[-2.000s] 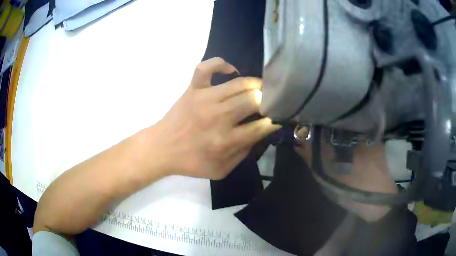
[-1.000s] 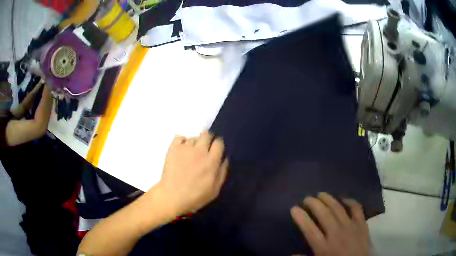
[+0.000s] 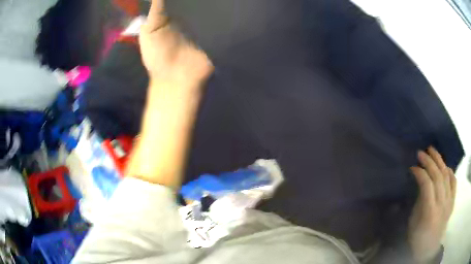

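Observation:
A large dark navy fabric panel fills the middle of the view, spread over the lap and up onto the white table at the right. My left hand is blurred at the upper left, closed at the panel's left side with one finger pointing up; its grip on the cloth is partly hidden. My right hand lies at the panel's lower right edge, its fingertips resting on the cloth and its thumb not visible.
The white table shows along the right edge. Below left are red plastic basket parts, blue items and pale scraps. A blue and white crumpled piece lies by the wearer's light clothing. Dark cloth hangs at upper left.
The view has swung down and left to the lap; the sewing machine has left the picture. The dark panel is now spread wider, with my hands farther apart at its sides.

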